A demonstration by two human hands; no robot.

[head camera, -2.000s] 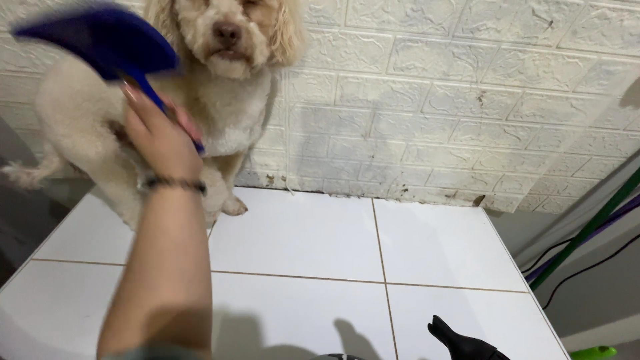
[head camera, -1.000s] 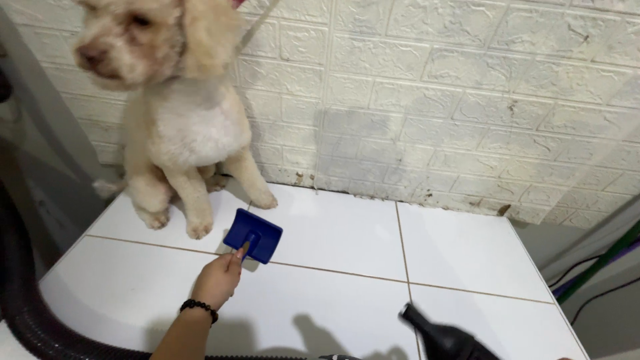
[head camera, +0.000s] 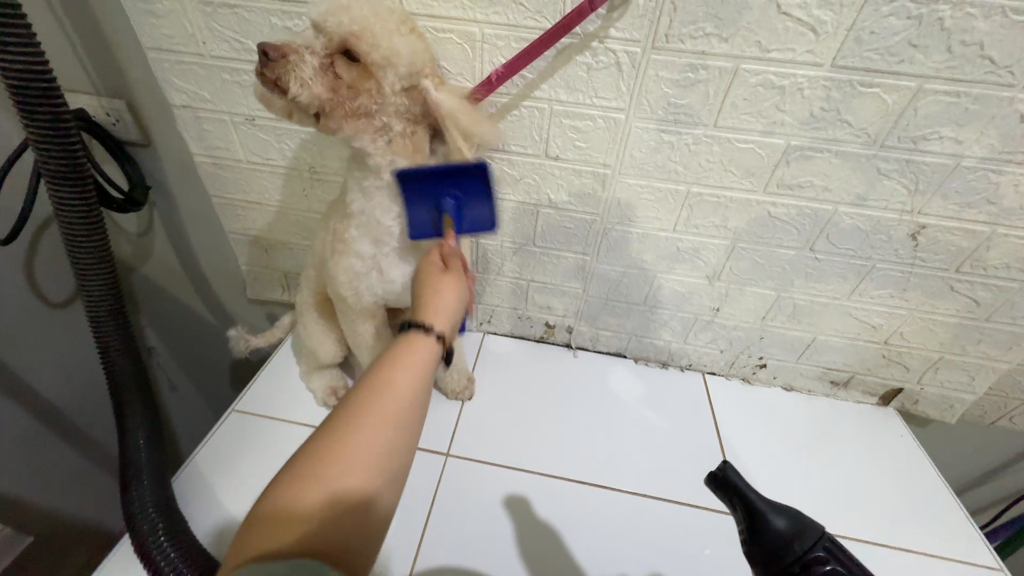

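Note:
My left hand (head camera: 442, 282) is closed around the handle of a blue slicker brush (head camera: 450, 200), its broad head raised in front of a cream curly-coated dog (head camera: 368, 216). The dog sits on the white tiled table (head camera: 592, 416) with its muzzle turned to the left. The brush head overlaps its chest and shoulder in the view; whether it touches the coat I cannot tell. A black dryer nozzle (head camera: 760, 512) points up from the lower right edge. My right hand is out of view.
A pink leash (head camera: 536, 52) runs from the dog's neck up to the right. A black corrugated hose (head camera: 96, 240) hangs down the left side, beside a wall socket (head camera: 108, 118) and a looped black cable (head camera: 120, 188). The brick-patterned wall (head camera: 752, 200) stands behind the table.
My left hand has raised the brush from low over the tiles to the dog's chest level. The dog has lifted its head. In the earliest frame it faced forward, with the brush beside it.

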